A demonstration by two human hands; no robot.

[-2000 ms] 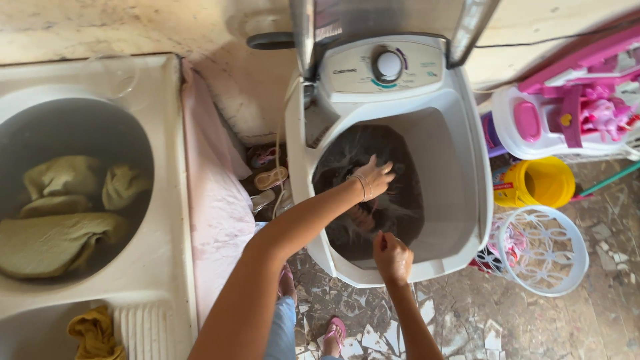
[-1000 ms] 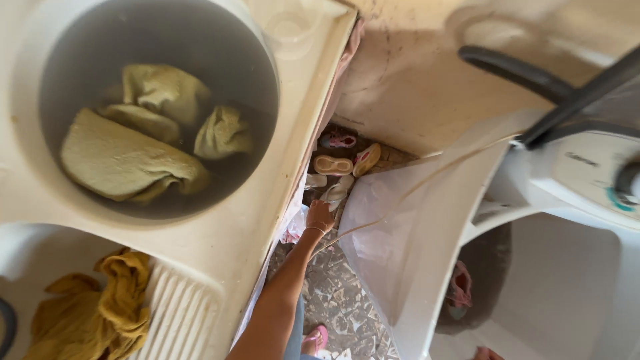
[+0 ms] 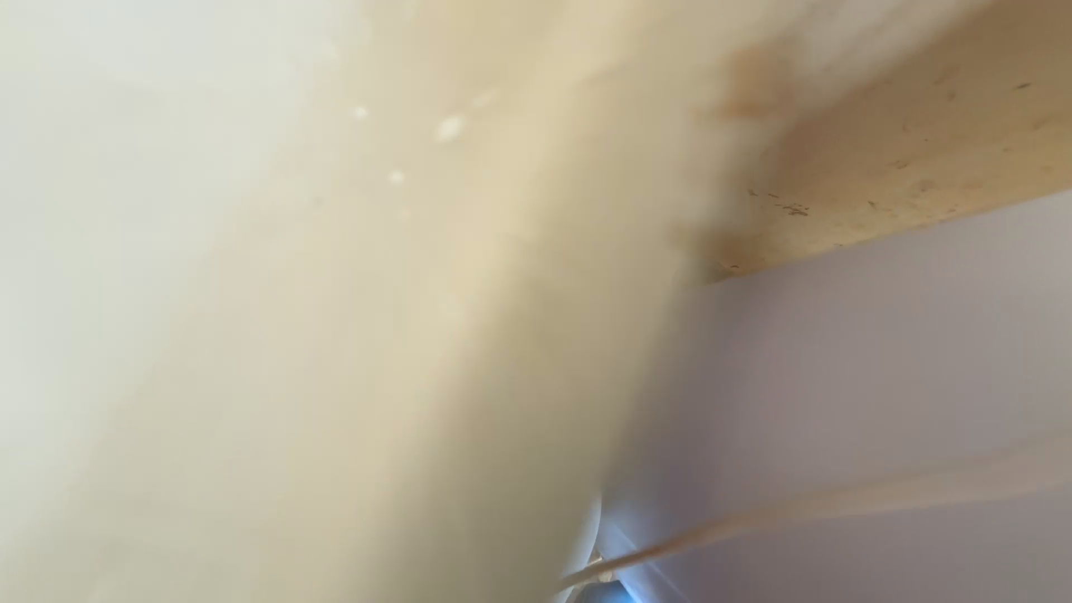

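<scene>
Neither of my hands shows in the head view at this moment, so what they hold or touch is hidden. A pale cream surface (image 3: 335, 335), very close and blurred, fills the left and middle; it looks like the edge of the wash sink. At the lower right stands the side panel of the washing machine (image 3: 879, 377), greyish mauve in shadow. A thin beige cord or hose (image 3: 754, 523) runs across that panel, down toward the bottom middle.
A stained, yellowish wall (image 3: 921, 159) fills the upper right, above the panel. A narrow gap (image 3: 607, 578) with something bluish in it shows at the bottom middle.
The view has swung in very close to the sink and machine. My hand, seen reaching to the shoes on the floor one second ago, has left the view.
</scene>
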